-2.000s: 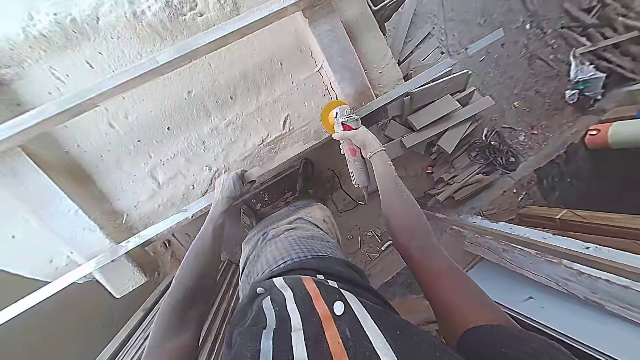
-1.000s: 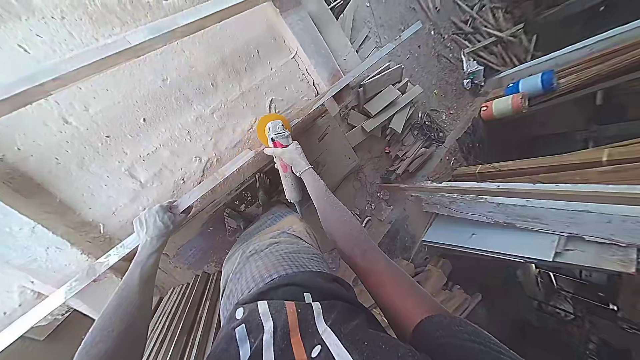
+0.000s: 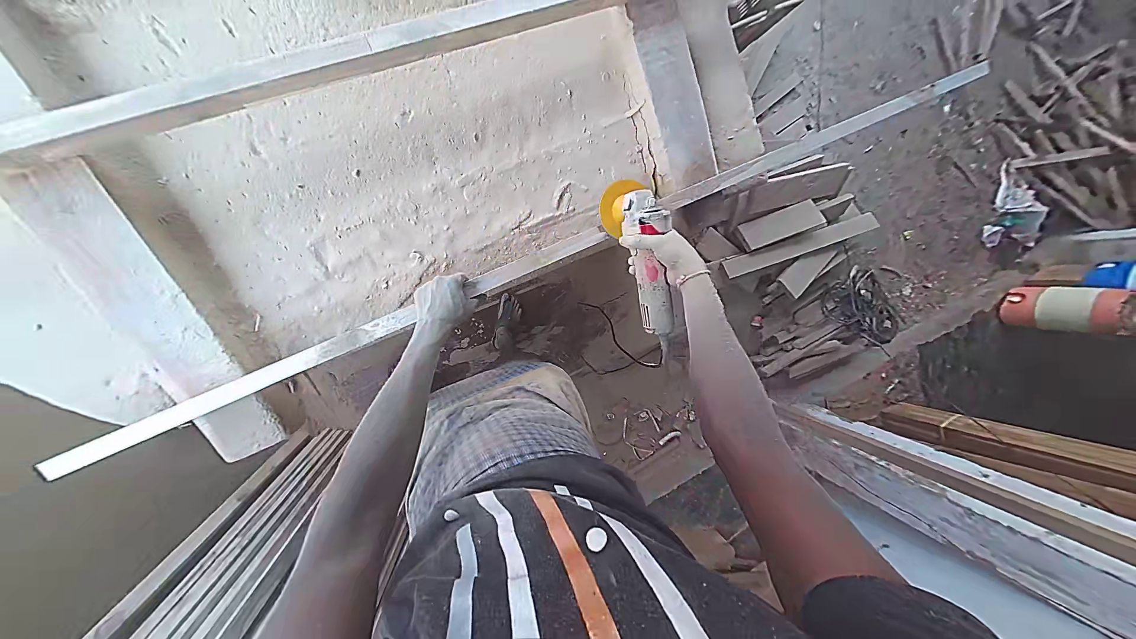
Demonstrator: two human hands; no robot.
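Observation:
My right hand (image 3: 667,254) is closed around the body of an angle grinder (image 3: 655,293) with a yellow disc (image 3: 619,208). The disc is at the upper edge of a long, pale wooden strip (image 3: 293,366); whether they touch I cannot tell. Farther left along the same strip, my left hand (image 3: 443,300) grips it. The strip lies slantwise along the near edge of a broad, dusty surface (image 3: 426,169). A dark cord (image 3: 612,333) shows on the ground below the grinder.
Cut boards (image 3: 799,240) lie heaped right of the grinder, beside a coil of dark cable (image 3: 865,306). Long planks (image 3: 240,532) are at lower left, more timber (image 3: 1012,444) at right. An orange and cream cylinder (image 3: 1065,309) and scrap sticks (image 3: 1056,133) stand farther right.
The view has swung about between frames. My left hand is nearer the grinder along the strip than one second ago. The right hand has kept hold of the grinder.

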